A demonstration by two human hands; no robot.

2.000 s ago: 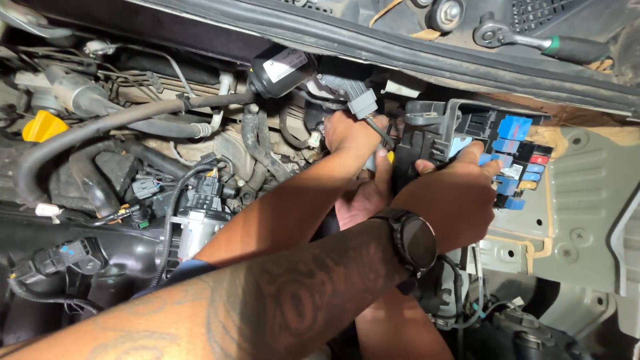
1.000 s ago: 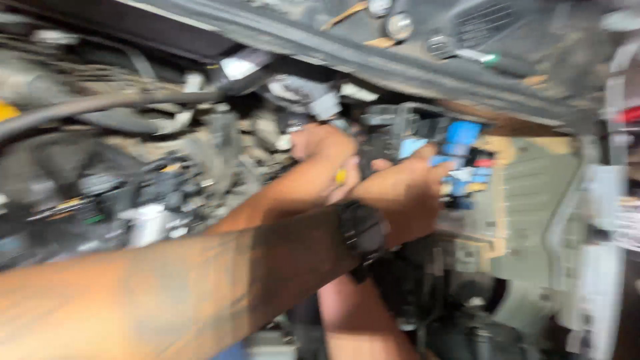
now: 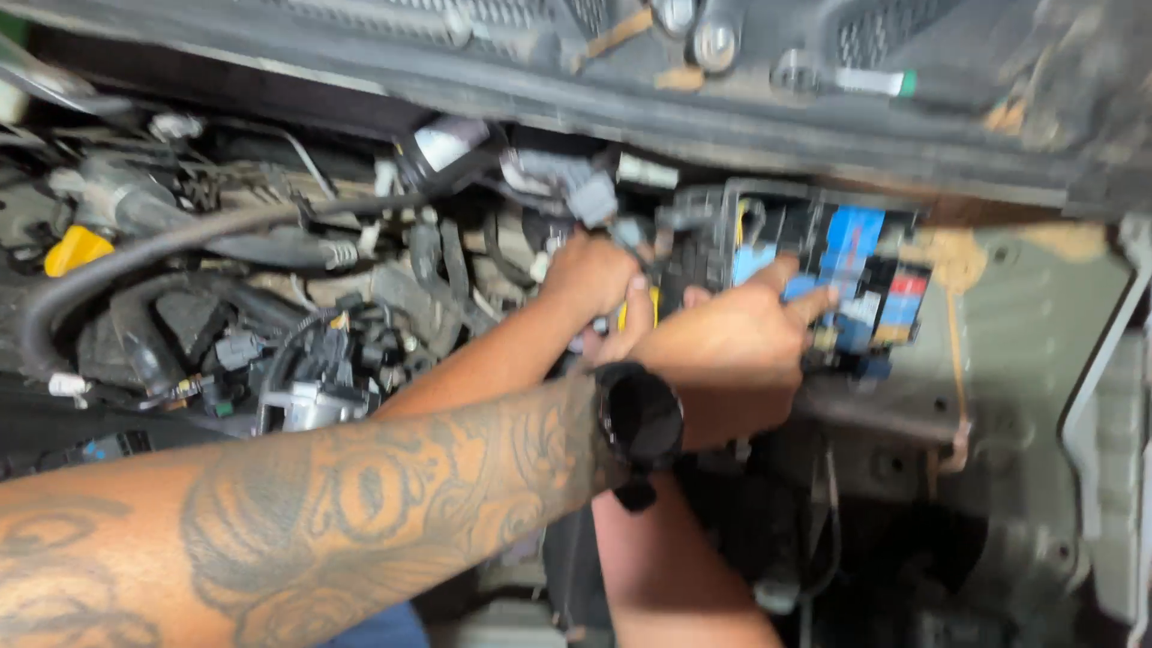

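Observation:
In the head view, my left hand (image 3: 589, 270) reaches among the wiring behind the engine, below a grey connector (image 3: 592, 198); its fingertips are hidden. My right hand (image 3: 633, 326) comes up from below beside it, with a finger raised next to a yellow part (image 3: 654, 308). Whether either hand grips anything cannot be seen. A co-worker's tattooed forearm (image 3: 360, 504), with a black watch (image 3: 641, 414), crosses over my arms from the left. The co-worker's hand (image 3: 742, 337) rests over the open fuse and relay box (image 3: 733, 234), its fingers at the blue parts (image 3: 850, 238).
A ratchet wrench (image 3: 868, 81) lies on the cowl (image 3: 576, 99), with round metal parts (image 3: 717, 40) to its left. A black hose (image 3: 171, 234) curves over the engine at left, near a yellow cap or handle (image 3: 78, 252). The grey inner body panel (image 3: 1017, 333) stands at right.

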